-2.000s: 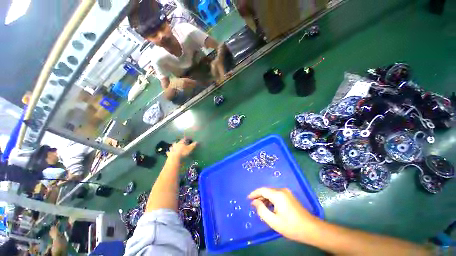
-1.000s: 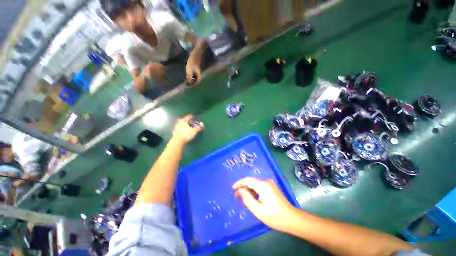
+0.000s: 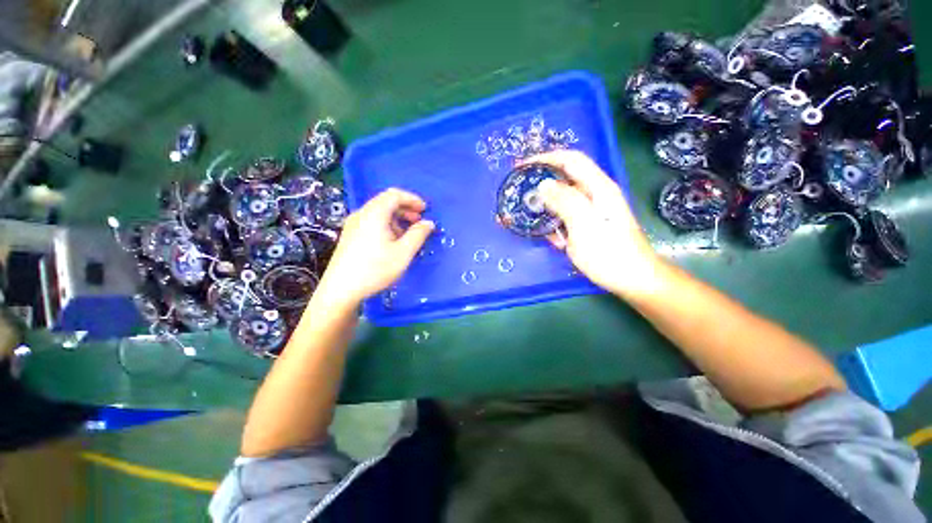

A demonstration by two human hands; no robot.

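My right hand [image 3: 598,220] holds a round wired unit [image 3: 529,200] over the blue tray [image 3: 439,153], its patterned face and pale hub turned up. My left hand [image 3: 383,240] is over the tray's left side, thumb and fingertips close together; whether a small ring is between them cannot be told. Small clear rings [image 3: 526,141] lie clustered at the tray's back, and several single rings [image 3: 481,255] lie toward its front.
Piles of round wired units lie left [image 3: 255,204] and right [image 3: 772,153] of the tray. Black cylinders [image 3: 243,59] stand at the back left. A grey-white box [image 3: 97,260] is far left. A light-blue bin or stool [image 3: 899,366] is at the right edge.
My left hand has come back from the far side of the bench to the tray. A round unit now shows in my right hand. The view has tilted down, and the person opposite is out of view.
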